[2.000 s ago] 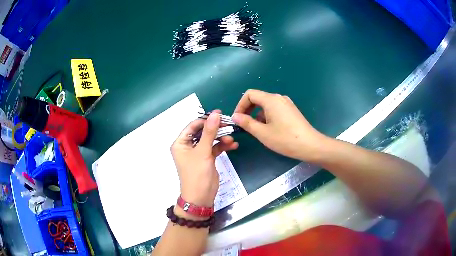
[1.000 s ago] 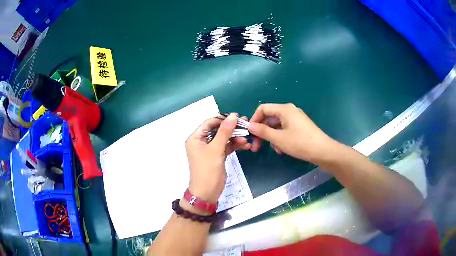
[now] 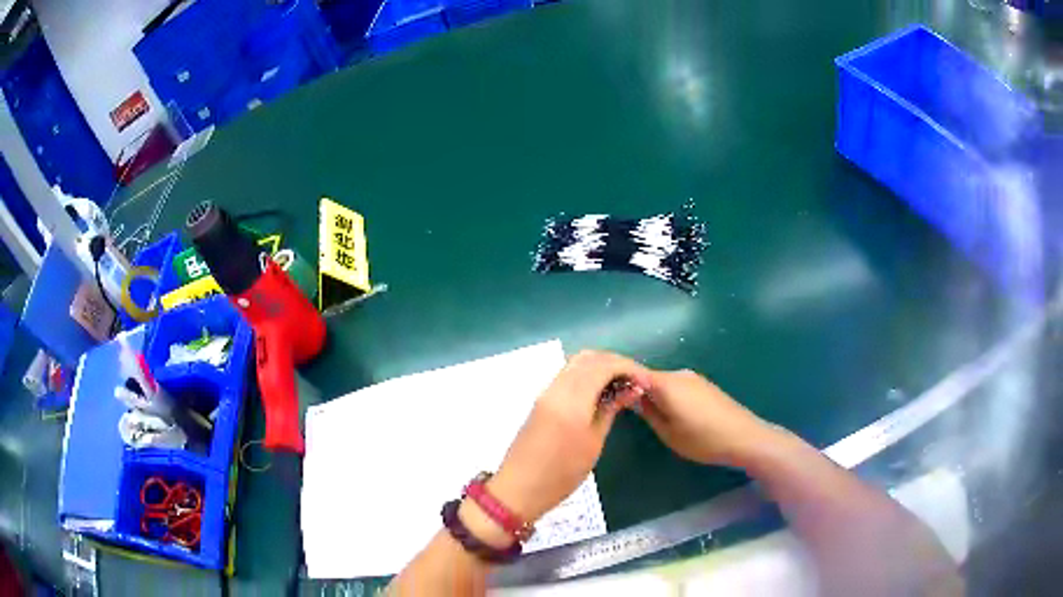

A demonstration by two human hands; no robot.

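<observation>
My left hand point(image 3: 574, 414) and my right hand point(image 3: 690, 414) meet above the right edge of the white paper sheet point(image 3: 431, 449). They are closed around a small bunch of wire leads point(image 3: 619, 392); only dark wire and tiny bright ends show between the fingers, and the rest is hidden. The main pile of black wire leads with white sleeves point(image 3: 624, 246) lies beyond my hands on the green mat, as a black-and-white striped stack.
A red heat gun point(image 3: 280, 338), yellow sign point(image 3: 343, 245) and divided blue parts tray point(image 3: 175, 472) stand at left. A large open blue bin point(image 3: 933, 146) is at the upper right. A steel ruler point(image 3: 898, 432) runs along the near edge.
The view has tilted up, so everything sits lower and the blue bin shows fully. My hands have come together around the leads, which were fanned with white sleeves showing between the fingertips before.
</observation>
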